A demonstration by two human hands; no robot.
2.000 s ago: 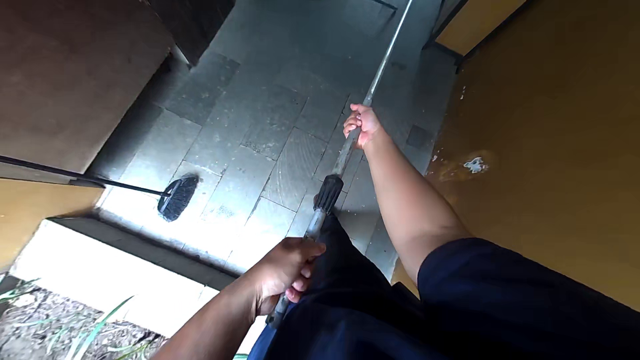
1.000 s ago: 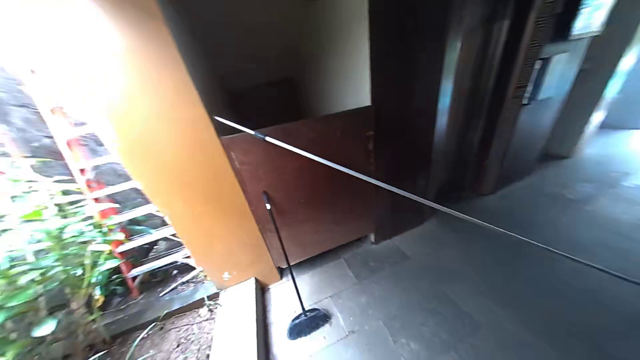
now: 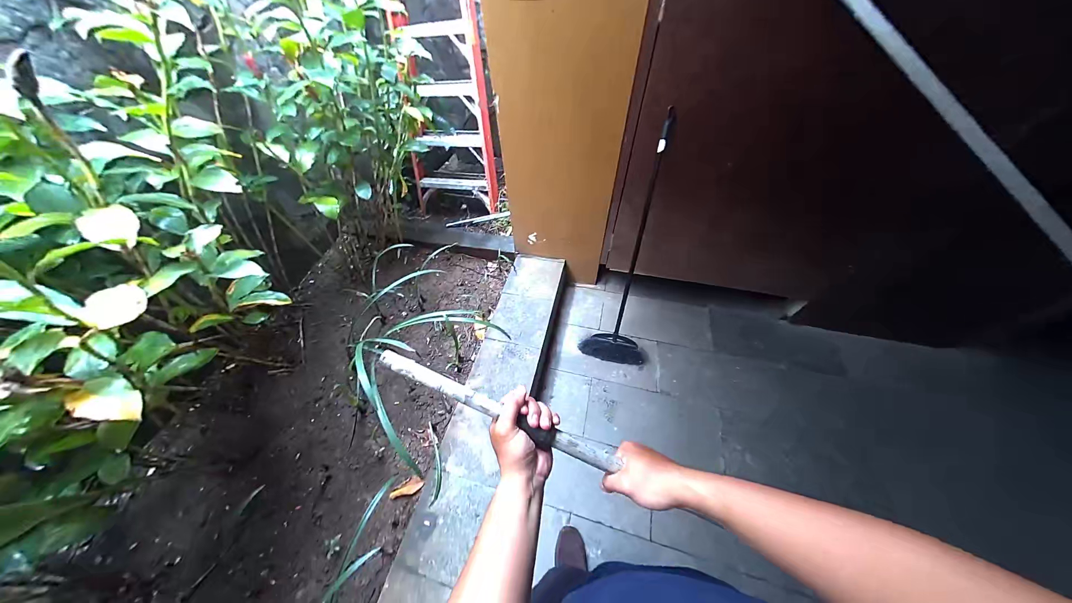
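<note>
A long pale metal pole (image 3: 427,376) lies across the lower middle, its near end over the edge of the garden bed. My left hand (image 3: 521,427) is closed around it at a dark collar. Just right of that, my right hand (image 3: 643,476) grips the same pole. Beyond my hands a black broom (image 3: 614,345) stands on the tiles, its handle leaning against a dark brown panel. A pale bar crosses the top right corner; whether it belongs to the pole is unclear.
A stone curb (image 3: 502,368) separates the tiled floor (image 3: 670,402) from the soil bed (image 3: 276,452) with leafy plants (image 3: 167,209). A yellow pillar (image 3: 561,126) rises at the curb's far end. Behind it on the left stands a red and silver stepladder (image 3: 452,109).
The view has swung strongly toward the garden bed. Both hands, out of sight one second ago, are back in view on the pole, closer together than two seconds ago.
</note>
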